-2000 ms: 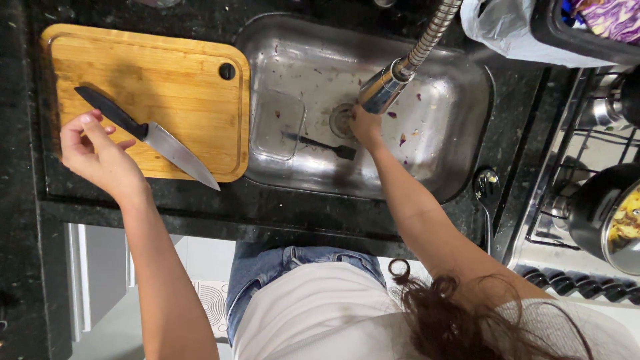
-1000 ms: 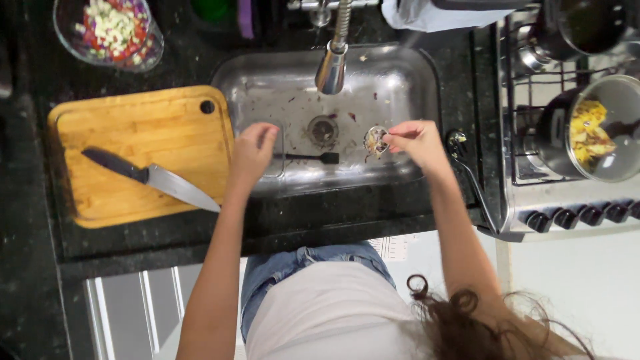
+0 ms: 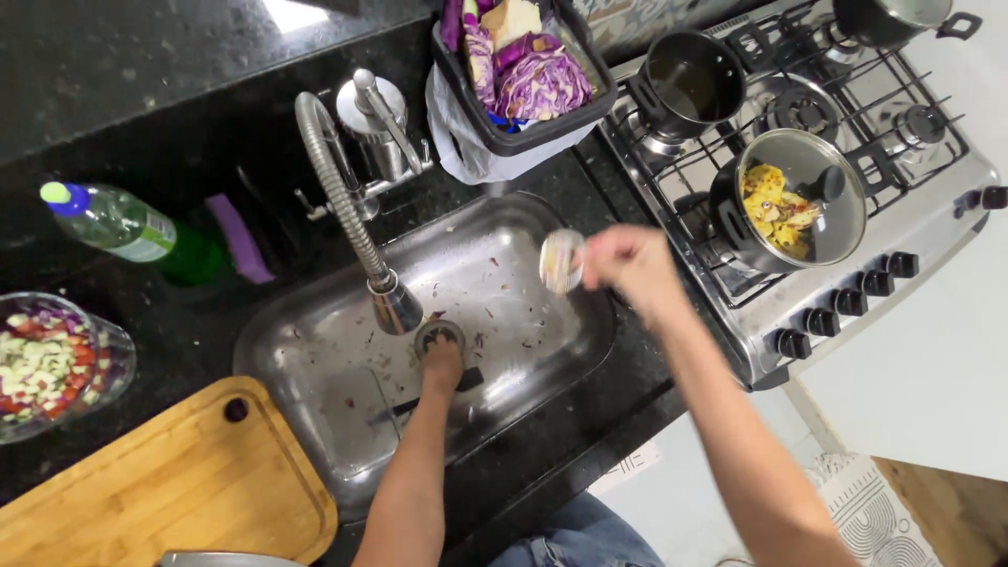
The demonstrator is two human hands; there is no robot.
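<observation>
My right hand (image 3: pixel 626 268) holds a small round sink strainer (image 3: pixel 561 261) by its edge over the right end of the steel sink; both are blurred, and pale scraps show in the strainer. Down at the drain (image 3: pixel 439 335) is my left hand (image 3: pixel 442 364), its fingertips in the opening and partly hidden, so I cannot tell whether they grip anything. The pull-down faucet head (image 3: pixel 395 307) hangs just above and left of that hand. A dark utensil (image 3: pixel 470 380) lies in the sink (image 3: pixel 504 425) under my left wrist, and dark food scraps are scattered over the basin.
A wooden cutting board (image 3: pixel 181 465) lies left, with part of a knife blade (image 3: pixel 224 559) at its lower edge. Beyond are a glass bowl of chopped vegetables (image 3: pixel 47 362) and a green bottle (image 3: pixel 118 224). A scrap bin (image 3: pixel 551 134) stands behind; the stove (image 3: pixel 748 315) holds pots.
My left hand has moved from above the sink's left side down to the drain. The strainer is still in my right hand, which was at the drain two seconds ago. The view has turned and moved closer.
</observation>
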